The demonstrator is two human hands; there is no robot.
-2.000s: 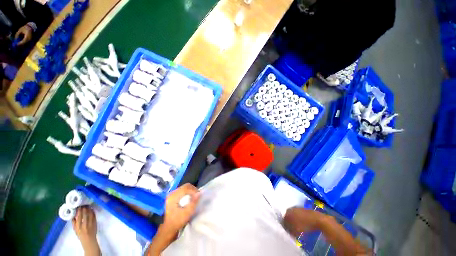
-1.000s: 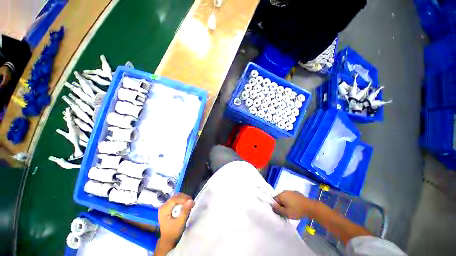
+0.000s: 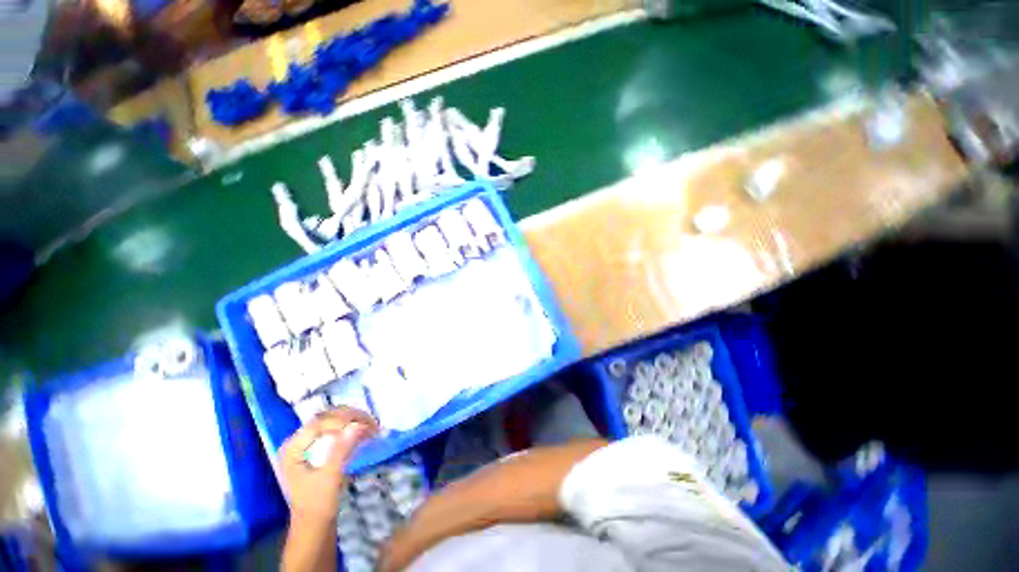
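My left hand point(image 3: 321, 456) is at the near edge of the blue tray point(image 3: 232, 335), fingers curled round a small white object point(image 3: 320, 451), mostly hidden in the fist. Grey-white housings point(image 3: 374, 277) lie in rows on the tray's far and left sides, on a white liner. My right forearm reaches leftward across my lap. My right hand point(image 3: 405, 545) is low at the bottom edge, blurred and partly cut off, beside a crate of grey-white parts point(image 3: 380, 503). Its fingers and any held thing cannot be made out.
Long white pieces point(image 3: 413, 156) lie on the green belt point(image 3: 603, 112) behind the tray. A second blue tray point(image 3: 240, 469) with round parts point(image 3: 170, 355) stands left. A crate of round inserts point(image 3: 682, 408) is right, near a person in dark clothes point(image 3: 894, 346). Blue parts point(image 3: 324, 67) lie beyond the belt.
The view has swung round, with the bench now running across the picture. My right hand has moved from the right side of my lap to the lower left. My left hand still holds the white object.
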